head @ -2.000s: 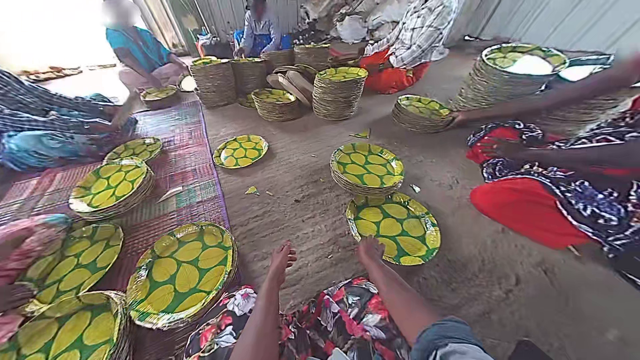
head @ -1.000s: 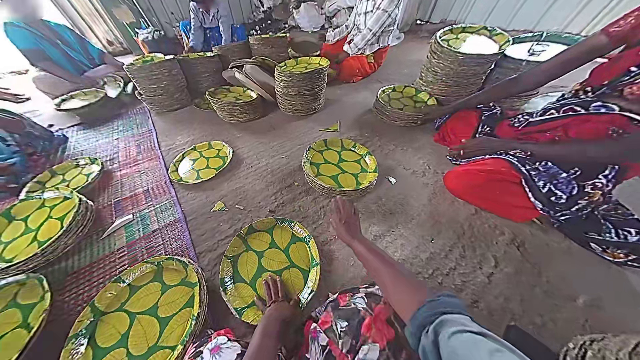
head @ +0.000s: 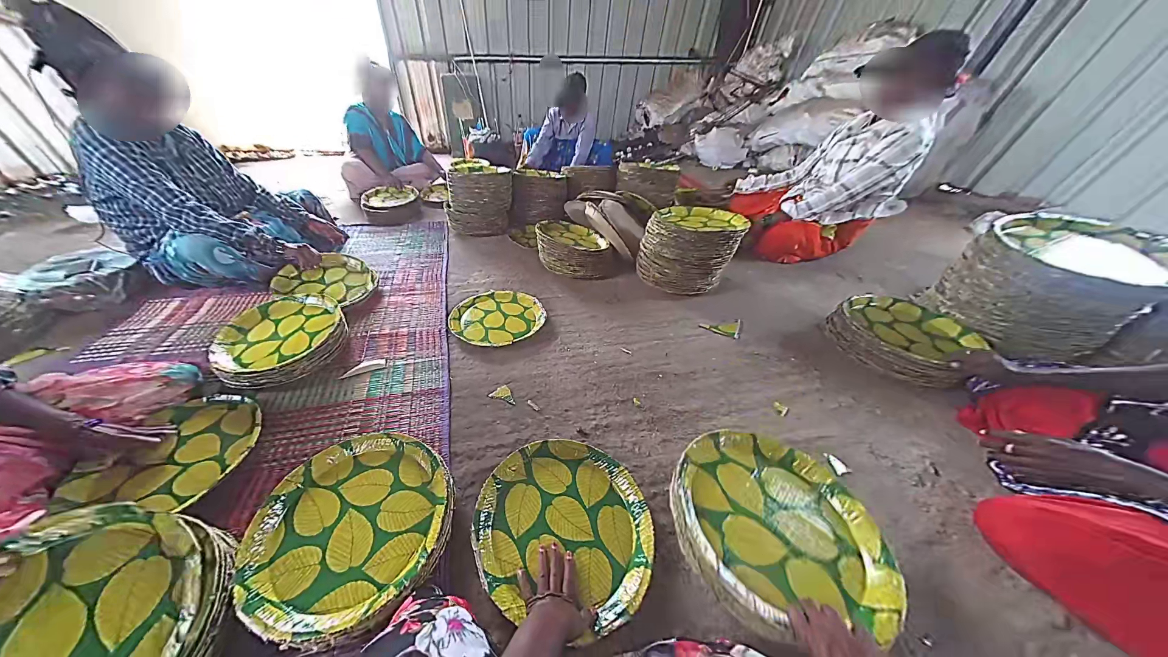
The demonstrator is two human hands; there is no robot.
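Flat on a green and yellow leaf-patterned plate [head: 564, 511] rests my left hand [head: 552, 593], fingers spread, near the plate's lower edge. To its right my right hand [head: 826, 630] touches the near rim of a stack of the same plates [head: 785, 538]; it is partly cut off by the frame's bottom edge, so its fingers show only in part. Another stack of leaf-patterned plates [head: 351, 538] stands left of my left hand, at the mat's edge. A single plate [head: 497, 318] lies farther ahead on the floor.
A woven mat [head: 401, 319] runs along the left, with plate stacks and seated people beside it. Tall plate stacks [head: 693, 251] stand ahead; more [head: 903, 338] are at right, by a co-worker's hand. Small scraps [head: 721, 328] lie on the floor.
The plate stack has come from farther ahead to close by my right side, with my right hand at its rim. My left hand has come down onto the plate since the oldest frame.
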